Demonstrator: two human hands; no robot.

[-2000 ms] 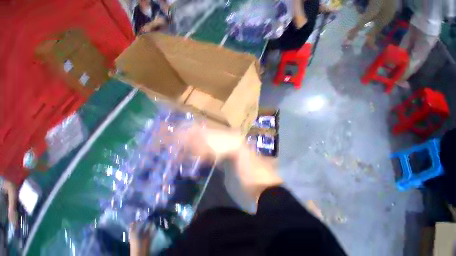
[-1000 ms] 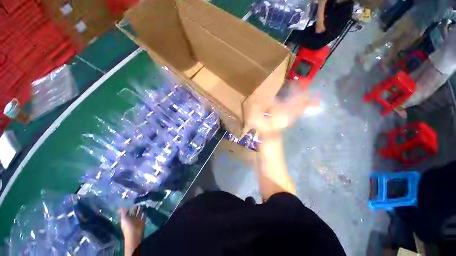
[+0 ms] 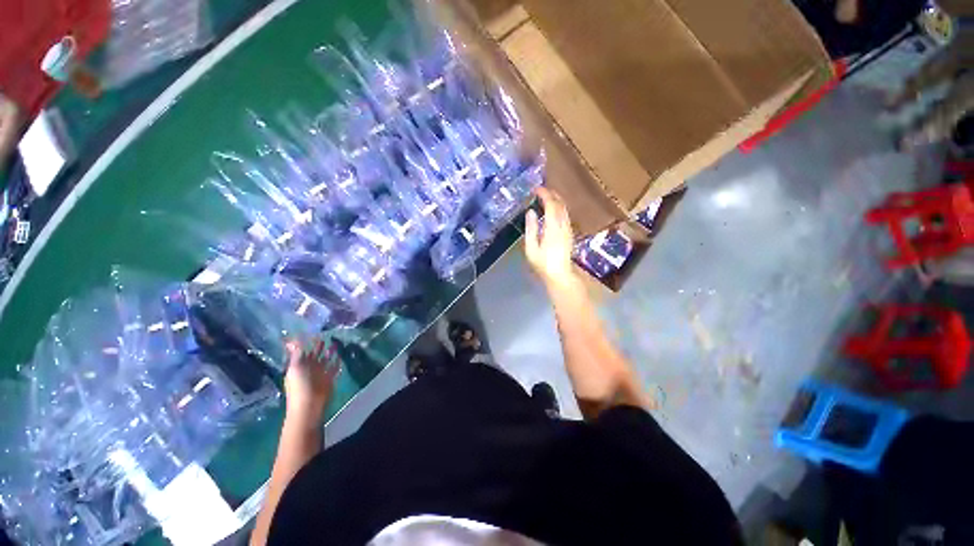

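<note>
Rows of blue bagged units point(image 3: 390, 203) in clear crinkled film lie on the green bench, open bag ends standing up. My right hand point(image 3: 549, 233) is at the right end of these rows, beside the carton's near corner; its fingers are slightly apart and seem to hold nothing. My left hand point(image 3: 311, 368) is at the bench's near edge, fingers spread, by loose film and a dark item point(image 3: 230, 336). A second group of bagged units point(image 3: 118, 373) lies at the left. The large open brown carton point(image 3: 684, 75) stands at the upper right.
A low open carton point(image 3: 616, 256) with blue-and-white boxes sits below the large carton. A white sheet point(image 3: 192, 506) lies at the lower left. Red stools point(image 3: 913, 347) and a blue stool point(image 3: 842, 424) stand on the grey floor at the right. A pale dividing rail point(image 3: 139, 126) crosses the bench.
The view has shifted, with the carton now higher and farther right. My right hand has moved from near the carton's front to the end of the bagged rows. My left hand stays by the bench edge.
</note>
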